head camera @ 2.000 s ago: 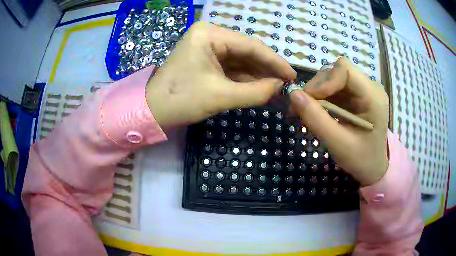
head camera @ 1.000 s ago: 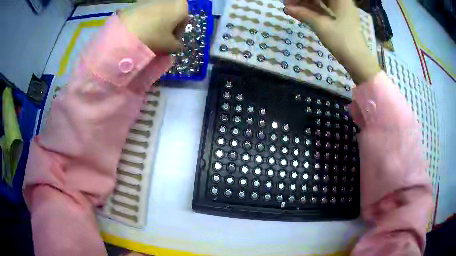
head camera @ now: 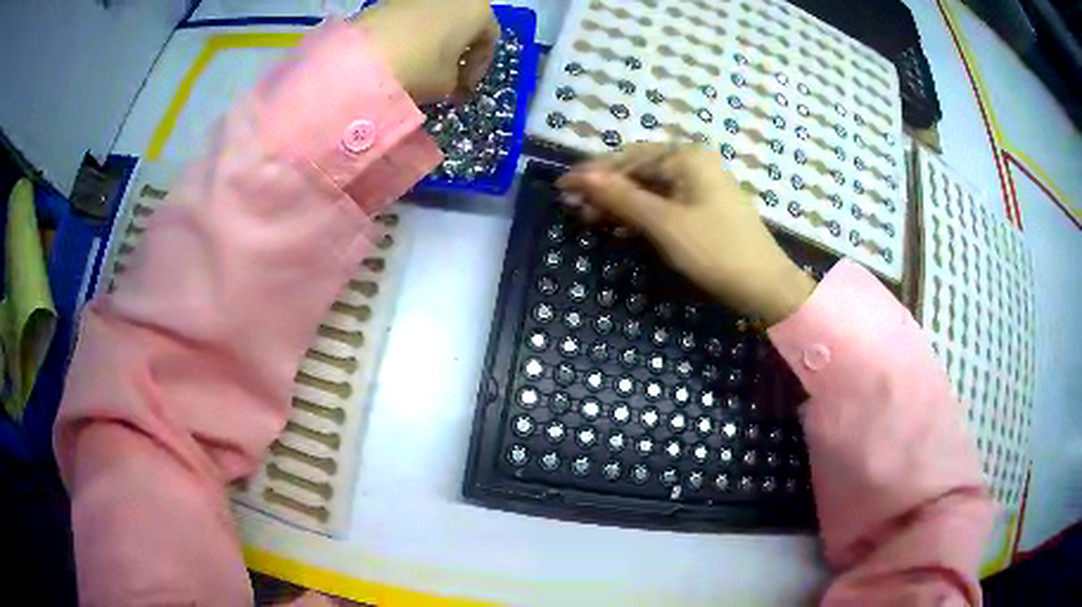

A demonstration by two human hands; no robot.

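My left hand [head camera: 445, 50] is over the blue parts bin [head camera: 519, 95], fingers curled down at its heap of silver fittings [head camera: 475, 140]; its fingertips are partly hidden, and I cannot tell whether it holds a fitting. My right hand [head camera: 694, 225] is blurred above the upper left of the black component tray [head camera: 504, 403], fingertips near the top-left pockets; I cannot make out what is between them. The tray carries rows of small round metal parts [head camera: 591, 409]. The white foam holding board [head camera: 664, 48] behind has tan dumbbell cutouts, many with dark-ringed silver parts at their ends.
An empty holding board [head camera: 314, 445] lies at left, partly under my left sleeve. Another board [head camera: 979, 308] stands at right. A second black tray [head camera: 896, 42] is at the upper right. A yellow-green cloth [head camera: 30, 296] hangs at the far left. Yellow tape [head camera: 356, 581] runs along the front.
My hands were together above the tray, then parted. My left hand has stayed by the bin; my right hand has come down from the holding board to the tray's upper left.
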